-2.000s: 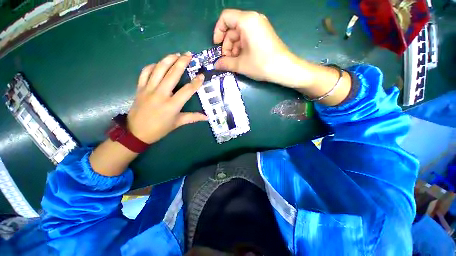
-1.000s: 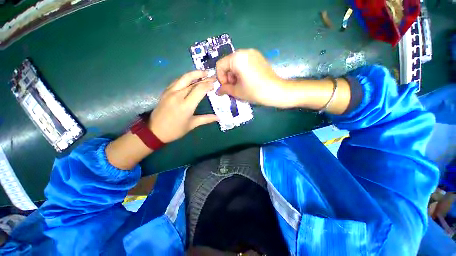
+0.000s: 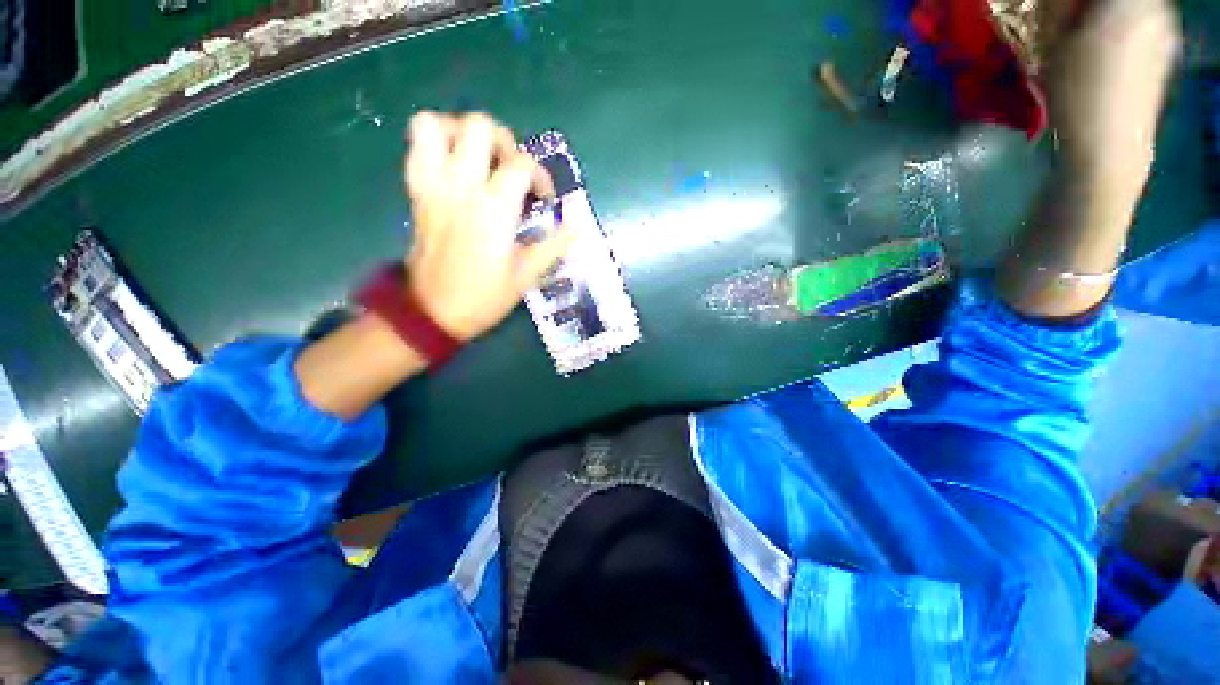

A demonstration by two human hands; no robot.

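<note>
A silvery-white phone unit (image 3: 589, 288) lies on the dark green bench in front of me, its dark circuit end away from me. My left hand (image 3: 471, 214) is over its upper left side, with the thumb over the unit and the fingers bent; whether the fingertips hold anything is not clear. My right hand (image 3: 1104, 80) is blurred at the top right, partly over the red parts box (image 3: 983, 67). Its fingers are cut off by the top edge, so what they hold cannot be seen.
A second phone unit (image 3: 118, 321) lies at the left. A green packet or tool (image 3: 867, 278) lies near the bench edge at right. A white-tipped stub (image 3: 894, 72) lies left of the red box. A white strip (image 3: 51, 502) is at the far left. A worn pale rail (image 3: 201, 83) runs along the top left.
My right hand has left the phone unit and moved to the upper right by the red box. My left hand has moved up and left. The green packet has come into view from under my right arm.
</note>
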